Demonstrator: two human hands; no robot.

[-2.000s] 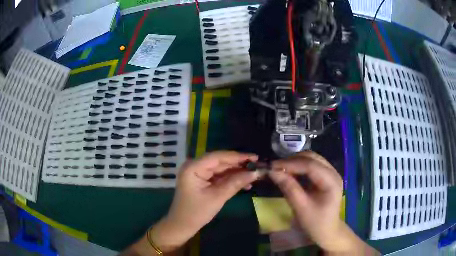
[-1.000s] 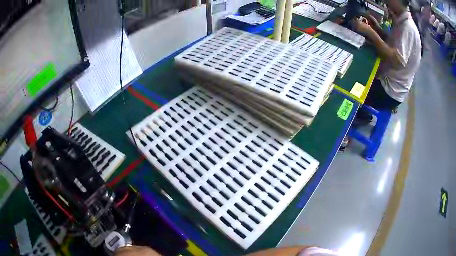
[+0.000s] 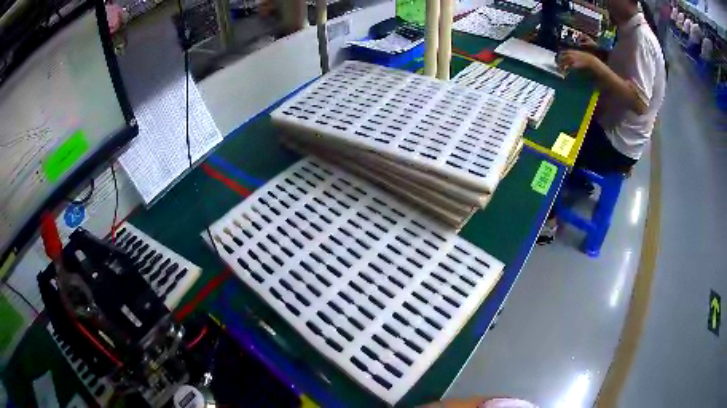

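Neither of my hands is in view; only a thin strip of skin and pale cloth shows at the bottom edge. The white right-hand tray lies flat with rows of dark slots, nearest in front. The toggle press stands at lower left, with its red handle on top and red wire. The round metal piece at its front is cut off by the bottom edge. The press's work area is too dark and cut off to tell if it holds a part.
A tray stack stands behind the tray, overlapping its far edge. A rear tray with black pieces lies behind the press. A monitor is at left. A person works farther along the bench by a blue stool.
The view has swung right from the press, and my hands, earlier together in front of it with a small dark part, have left the picture.
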